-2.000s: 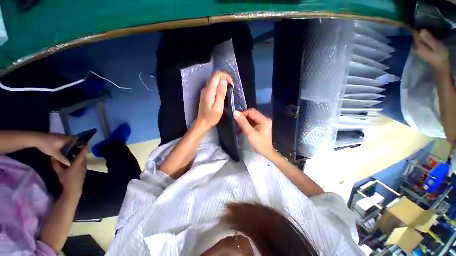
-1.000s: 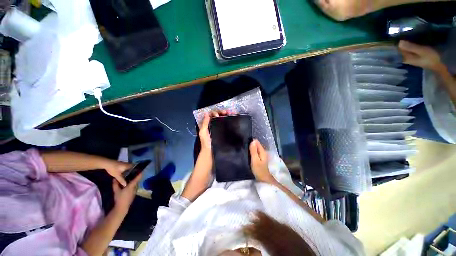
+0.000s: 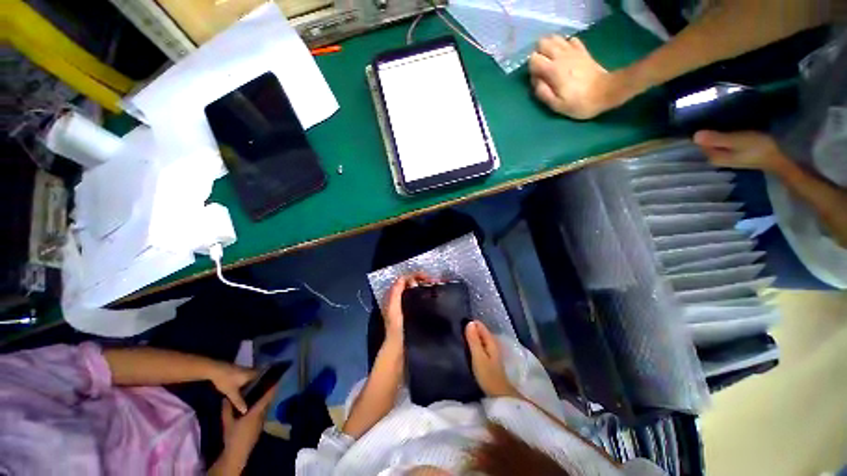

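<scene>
A tablet (image 3: 439, 342) with a black screen lies face up in my two hands, above my lap. My left hand (image 3: 397, 321) grips its left edge, with the fingers at the top edge. My right hand (image 3: 487, 356) holds its right edge, thumb at the side. A silvery bubble wrap bag (image 3: 477, 276) lies on my lap under the tablet. Whether a small part is at the top edge cannot be seen.
On the green bench (image 3: 358, 200) lie a white-screen tablet (image 3: 436, 116), a dark tablet (image 3: 267, 149), papers (image 3: 139, 200) and a white charger (image 3: 216, 228). Bubble bags (image 3: 692, 223) stand at right. A neighbour in pink holds a smartphone (image 3: 264, 386); another person's hand (image 3: 571, 79) rests on the bench.
The tablet has turned from edge-on to screen up, with my hands now at its two sides. The view has tilted up, showing more of the bench.
</scene>
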